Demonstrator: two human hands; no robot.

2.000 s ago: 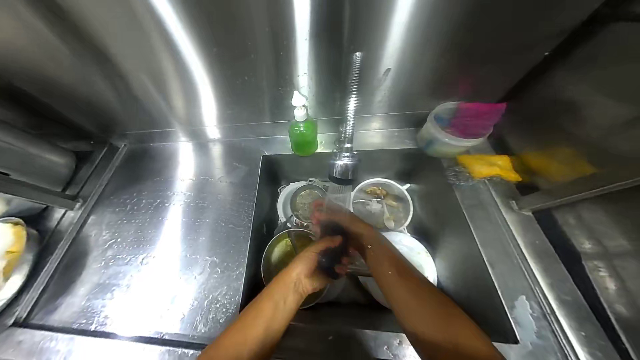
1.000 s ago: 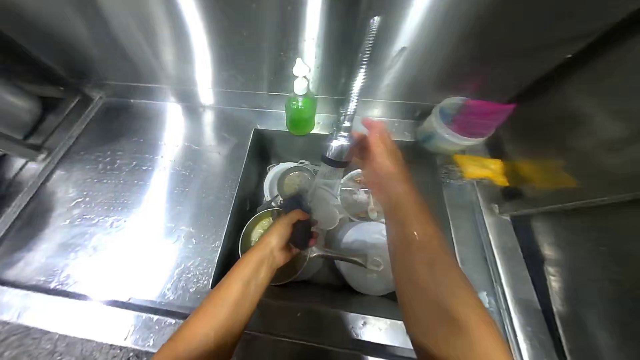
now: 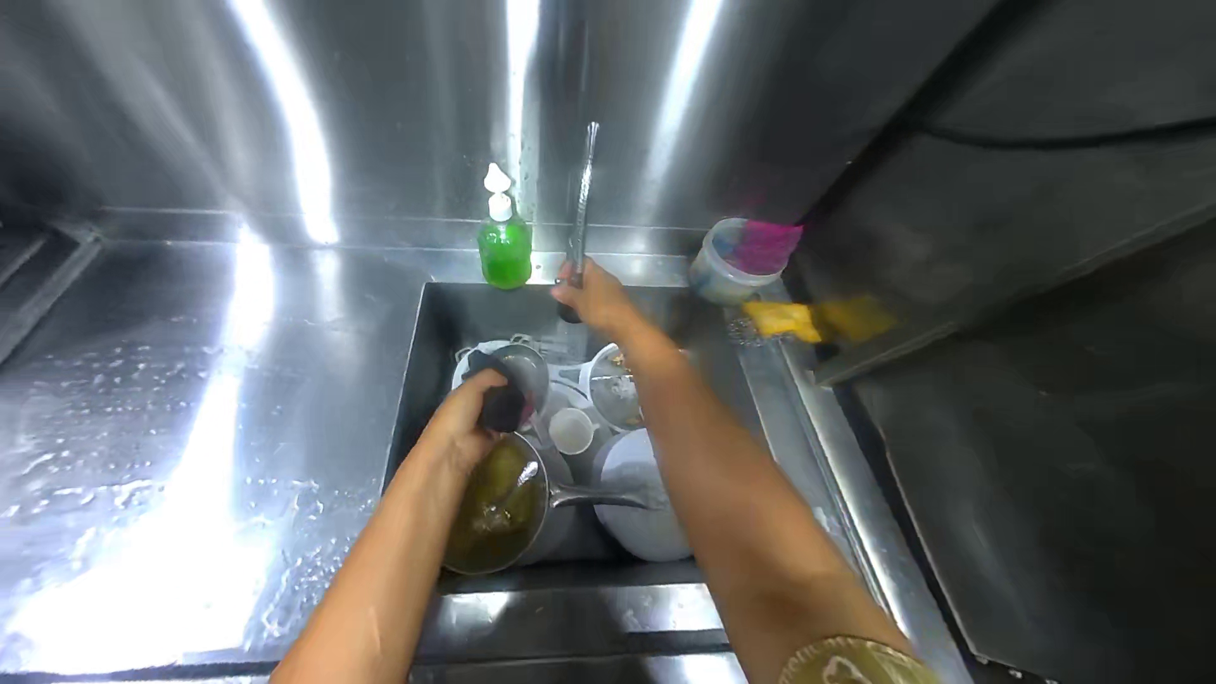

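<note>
My right hand (image 3: 598,296) is closed around the black spray head at the lower end of a metal spring faucet hose (image 3: 582,190), above the back of the sink. My left hand (image 3: 472,408) grips a dark object (image 3: 502,399), perhaps a dark scrubbing pad, over the sink's left side. Behind it is a round strainer or bowl (image 3: 522,366). Nearer to me, a steel pan (image 3: 499,508) holds yellowish liquid, its handle pointing right. A small white cup (image 3: 571,430) stands in the middle. A white plate (image 3: 646,494) and a white strainer with food bits (image 3: 617,388) are partly hidden by my right arm.
A pump bottle of green soap (image 3: 504,249) stands on the sink's back ledge. At the back right are a plastic tub (image 3: 724,266) with a pink cloth (image 3: 765,247), a yellow packet or cloth (image 3: 784,321) and a wire scourer (image 3: 744,332). A wet steel drainboard (image 3: 142,408) lies left.
My right hand has gone from near my left hand up to the faucet head and closed on it. My left hand has stayed over the left of the sink with the dark object.
</note>
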